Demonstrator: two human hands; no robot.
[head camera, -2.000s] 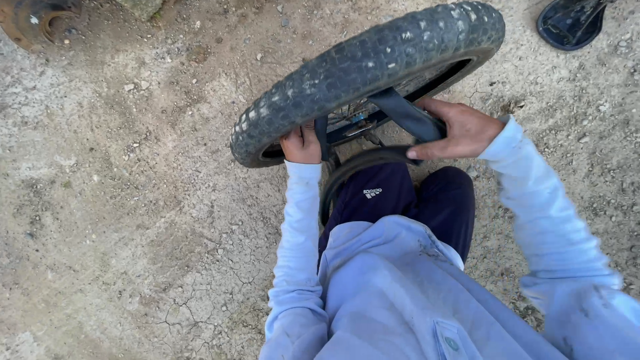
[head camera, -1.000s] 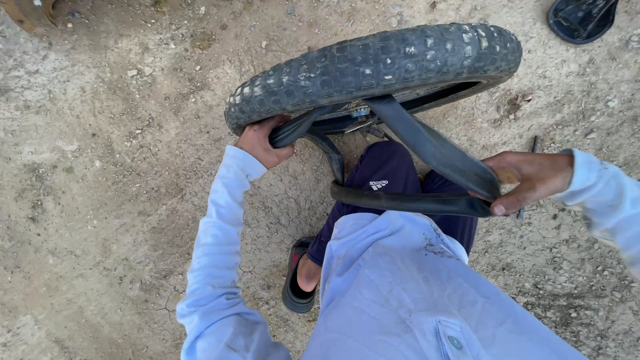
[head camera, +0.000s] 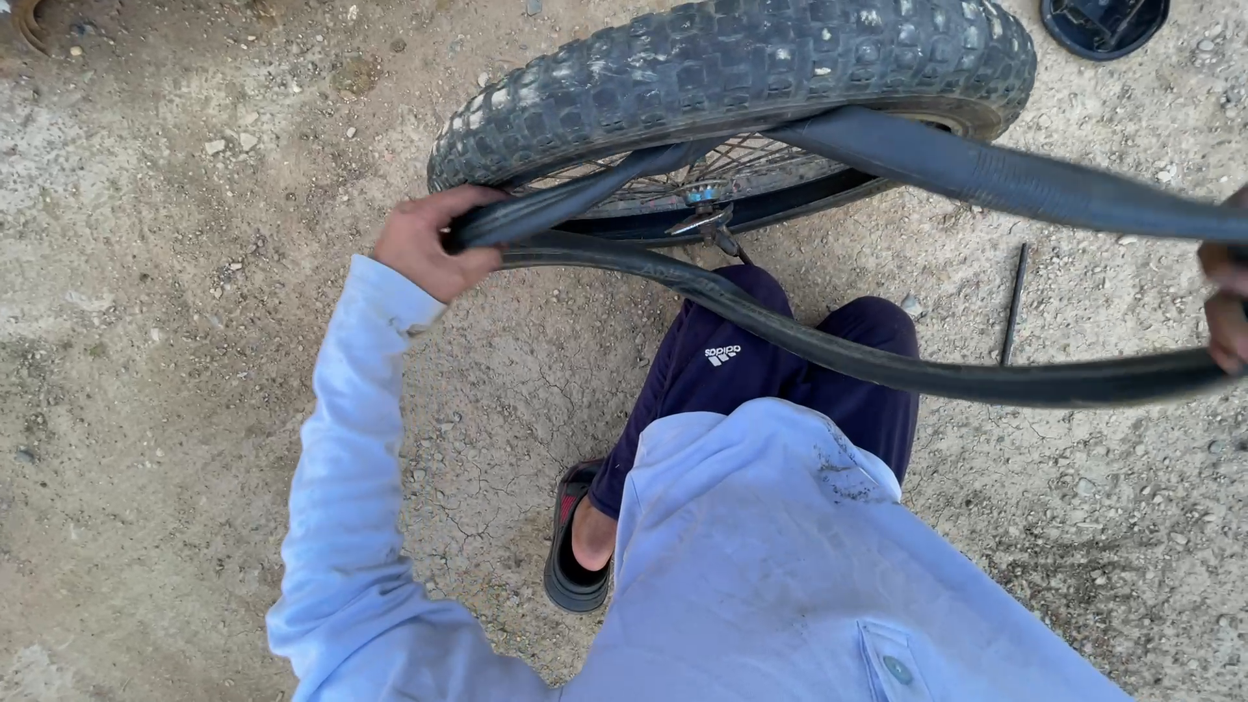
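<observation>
A bicycle wheel with a knobby tyre (head camera: 731, 78) lies tilted at the top of the view, its spokes and hub showing below the tread. A black rubber inner tube (head camera: 858, 366) is stretched in a long loop in front of it. At the tyre's left end my left hand (head camera: 439, 239) grips one end of the loop. My right hand (head camera: 1230, 283), partly cut off by the right edge, holds the other end. The tube's upper strand crosses the wheel's near side; the lower one passes over my knees.
A thin dark rod (head camera: 1014, 304) lies on the dirt ground right of my knees. At the top right is a black item of footwear (head camera: 1104, 21). A rusty metal part (head camera: 27, 24) shows in the top left corner.
My right hand has moved right, and the tube's loop is now pulled out long between my hands. Two seconds ago both hands were close to the wheel.
</observation>
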